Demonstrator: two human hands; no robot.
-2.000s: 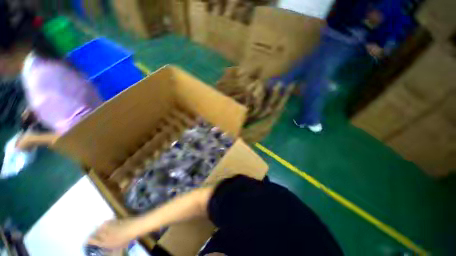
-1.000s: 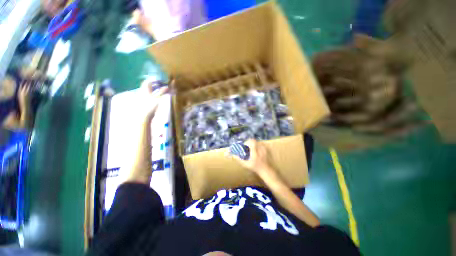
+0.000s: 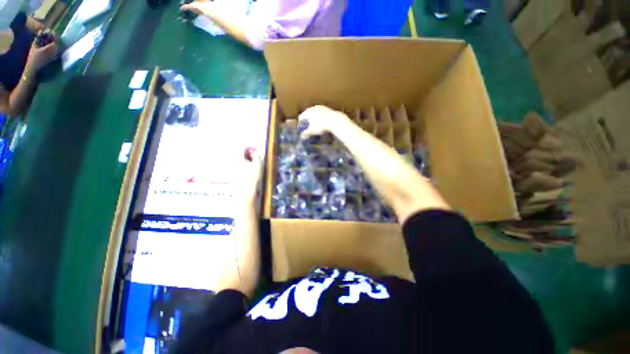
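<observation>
The open shipping carton [image 3: 456, 117] stands in front of me, with a cardboard divider [image 3: 387, 124] inside. Bagged units [image 3: 325, 183] fill the near and middle cells; several cells at the far side show no units. My right hand [image 3: 323, 122] is inside the carton at its far left cells, closed around a small dark bagged unit [image 3: 303, 125]. My left hand [image 3: 253, 155] is beside the carton's left wall, over the white printed sheet [image 3: 207, 145]; it is blurred and I cannot tell whether it holds anything. Dark bagged units [image 3: 182, 114] lie at the sheet's far left corner.
A green bench [image 3: 69, 200] with small white cards [image 3: 137, 98] is on the left. A neighbouring worker's arm and pink sleeve [image 3: 297, 21] are beyond the carton, beside a blue crate [image 3: 376, 17]. Another worker is far left. Folded dividers [image 3: 535, 180] lie on the right.
My right hand has moved from the near flap to the carton's far left cells with a unit. My left hand has moved nearer along the carton's left side. The view has turned.
</observation>
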